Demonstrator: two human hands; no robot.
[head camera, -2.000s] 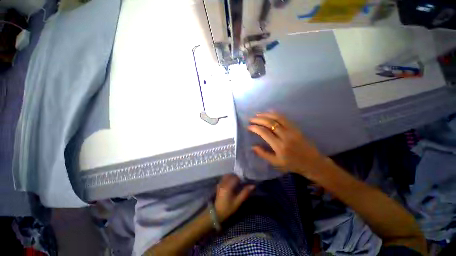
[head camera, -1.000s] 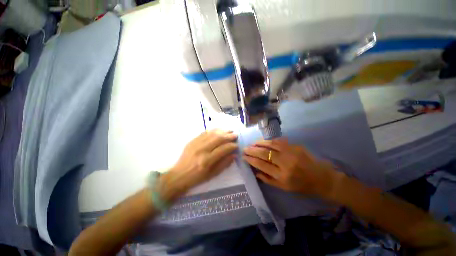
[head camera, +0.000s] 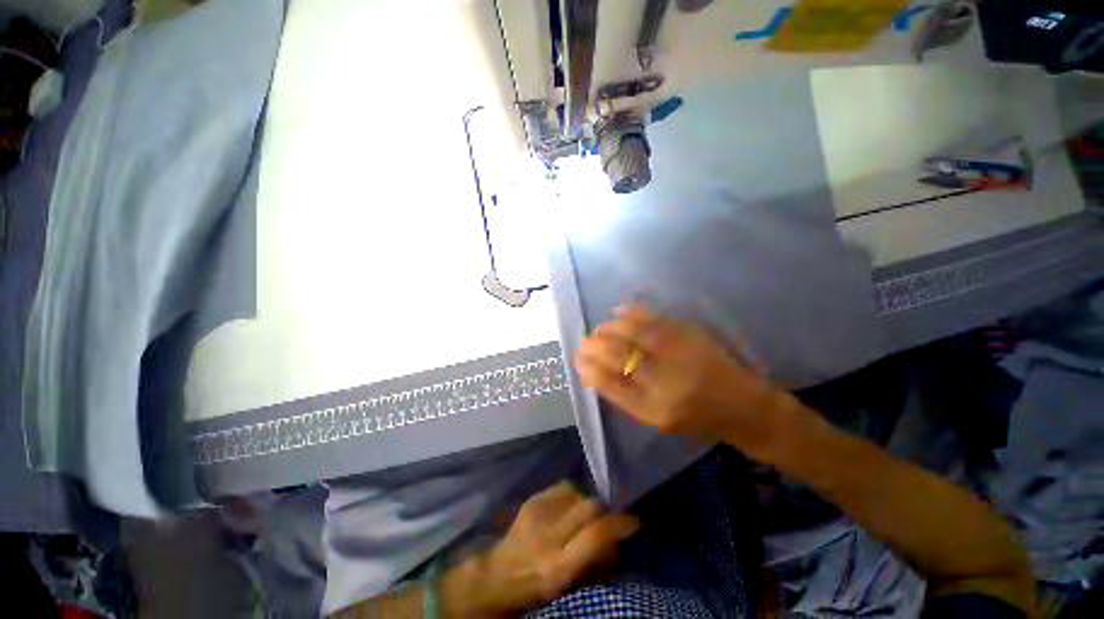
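Note:
A grey-blue cloth panel (head camera: 751, 230) lies under the lit needle area of the sewing machine (head camera: 563, 73) and reaches over the table's front edge. Its folded edge (head camera: 579, 351) runs as a narrow strip from the needle down to the front. My right hand (head camera: 666, 369), with a ring, is on the cloth with curled fingers, pinching it beside the folded edge. My left hand (head camera: 567, 541) is at the lower end of the folded edge, below the table edge, with its fingers closed on the cloth. The fingertips of both hands are blurred.
More grey-blue cloth (head camera: 157, 230) hangs over the table's left side. Small snips (head camera: 975, 169) lie right of the machine. A printed scale (head camera: 387, 409) runs along the table's front edge. Crumpled pieces (head camera: 1041, 447) lie at the lower right.
My left hand has moved from beside the needle down to the front end of the folded edge. My right hand has curled on the cloth. The view has shifted, so the machine head appears higher.

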